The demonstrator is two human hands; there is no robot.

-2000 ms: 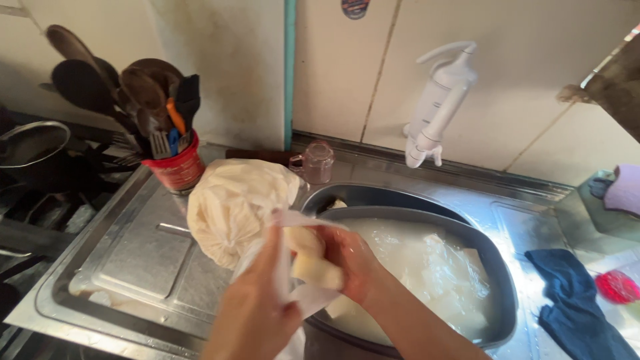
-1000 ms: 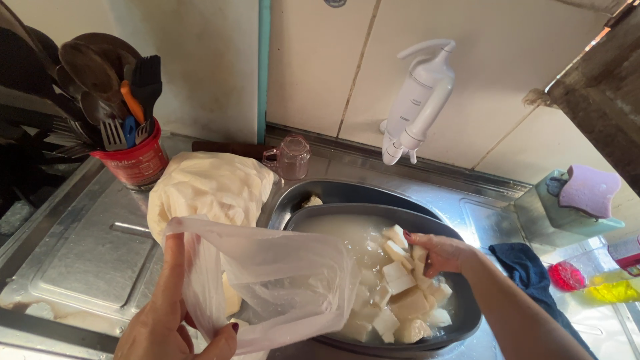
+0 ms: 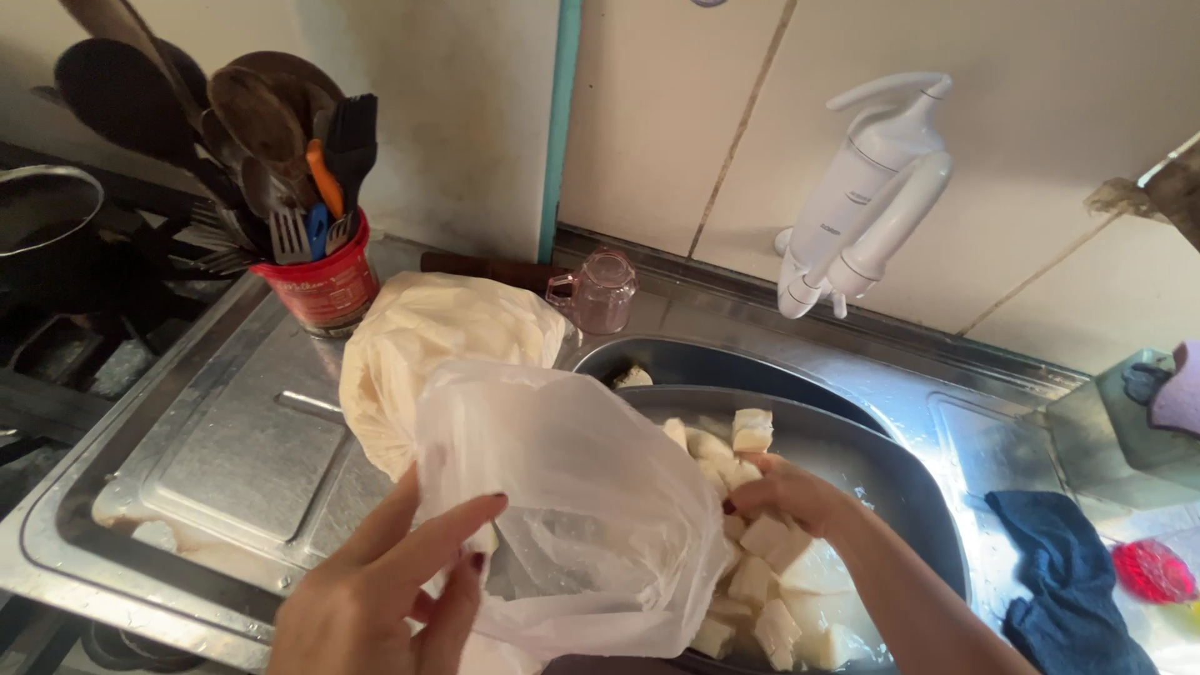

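Note:
A translucent plastic bag, its mouth spread wide, is pinched at its left edge by my left hand. To the right, my right hand has its fingers around pale peeled root chunks at the near side of a dark oval basin. More cut chunks lie in cloudy water in that basin. Behind the held bag, a full bag of pale pieces stands on the steel drainboard. Part of my right fingers is hidden by the chunks.
A red tub of spoons, forks and a brush stands at the left beside the stove. Behind the basin is an upside-down glass mug. A white wall water filter hangs above. A dark blue cloth and a pink scrubber lie right.
Two seconds ago both hands were together at the bag; since then my right hand has moved to the basin and gathered chunks. The bag's mouth is now spread wide.

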